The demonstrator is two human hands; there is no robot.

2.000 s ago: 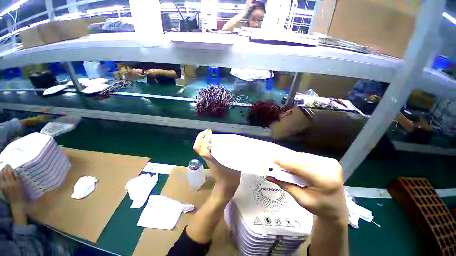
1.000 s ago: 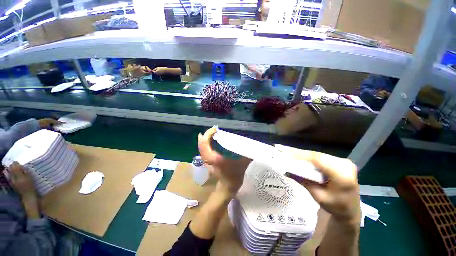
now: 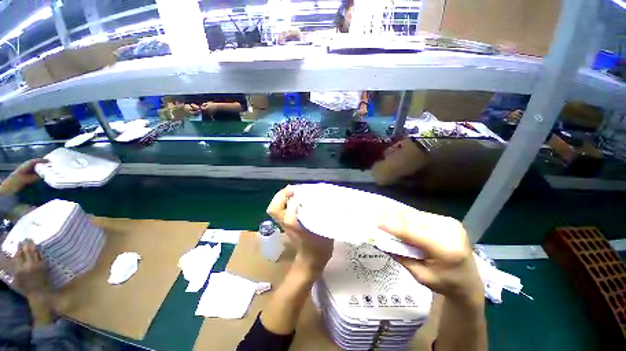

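Observation:
A white plastic housing (image 3: 343, 209) is held up and tilted above a stack. My left hand (image 3: 298, 230) grips its left edge and my right hand (image 3: 432, 250) grips its right edge. The housing stack (image 3: 374, 295) stands below, between my forearms, its top plate printed with dark marks. The small bottle (image 3: 270, 241) with a silver top stands upright left of my left hand. A flat white cloth (image 3: 225, 296) lies left of my left forearm, partly on the cardboard mat (image 3: 257, 274).
At left, a person's hand (image 3: 31, 264) rests at another housing stack (image 3: 65, 240); the other hand holds a housing (image 3: 77, 168). White cloths (image 3: 199, 264) lie between the mats. A reddish-brown crate (image 3: 590, 271) is far right, a slanted post (image 3: 525, 137) before it. The shelf (image 3: 309, 74) crosses above.
The housing in my hands is tilted so more of its face shows than one second ago. At left, the other person's housing is raised higher and more to the left.

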